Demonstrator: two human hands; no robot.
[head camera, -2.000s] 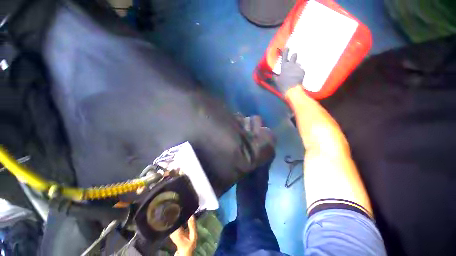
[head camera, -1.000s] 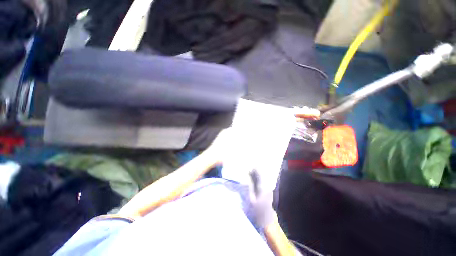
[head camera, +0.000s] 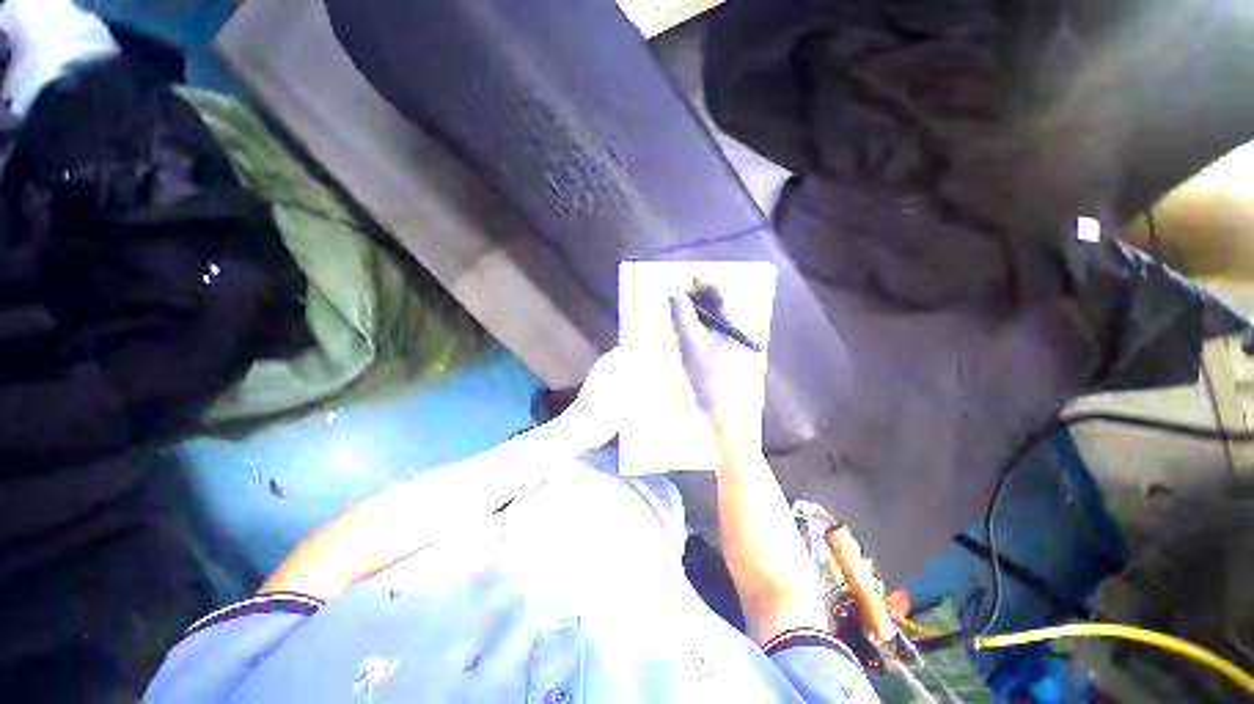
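Observation:
A white sheet (head camera: 660, 426) is held in front of my chest, over the near end of the padded pressing form (head camera: 550, 151). My left hand (head camera: 602, 396) grips the sheet's left edge; it is washed out by glare and its fingers are hard to tell apart. My right hand (head camera: 701, 360) is over the sheet and holds a thin dark pen-like thing (head camera: 729, 327), slanted across the sheet; glare hides the fingers' detail. The steam iron (head camera: 855, 580), with its tan handle, is at the lower right beside my right forearm.
A crumpled black garment (head camera: 866, 110) lies beyond the form. A garment pile (head camera: 124, 261) and green sacking (head camera: 323, 261) are at the left. A black cord (head camera: 1001, 502) and a yellow hose (head camera: 1100, 633) run at the right. Blue floor (head camera: 316, 454) shows at the lower left.
The view has swung from the floor and red basket to the pressing form. My right hand has left the basket and is over the sheet with the dark pen-like thing. The sheet is now before my chest.

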